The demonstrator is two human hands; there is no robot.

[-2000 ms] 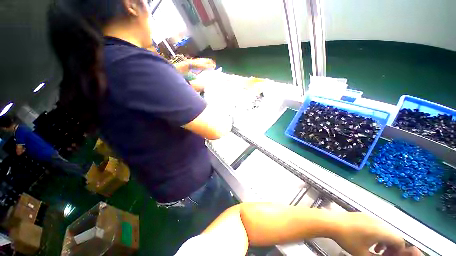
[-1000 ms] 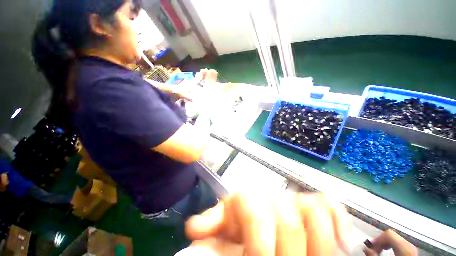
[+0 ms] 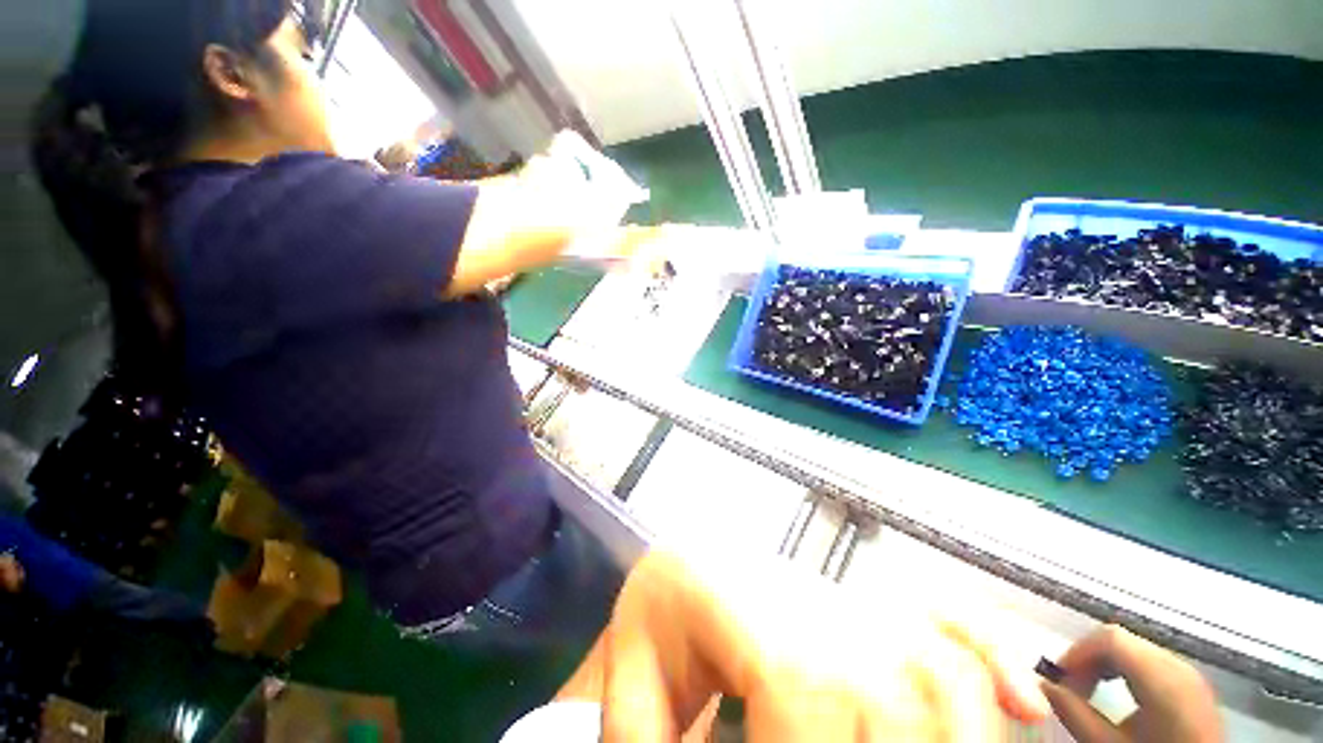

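My left hand (image 3: pixel 813 653) is large, close to the camera and overexposed at the bottom centre; its fingers point right, and whether it holds anything cannot be told. My right hand (image 3: pixel 1139 690) is at the bottom right, cut off by the edge, with thumb and forefinger pinching a small black part (image 3: pixel 1049 669). The left hand's fingertips are close beside this part. Both hands are over the near side of the line, in front of the metal rail (image 3: pixel 929 540).
A blue bin of black parts (image 3: pixel 849 337) stands on the green mat (image 3: pixel 1001 468). Right of it lie a blue heap (image 3: pixel 1066 399) and a dark heap (image 3: pixel 1259 443). A second blue bin (image 3: pixel 1175 276) is behind. A person (image 3: pixel 334 363) stands at left; cartons (image 3: pixel 276 595) are on the floor.
The view has shifted, so bins and heaps sit further left and higher. My left hand has moved right, nearer my right hand. The other person's arm is now raised and stretched forward.
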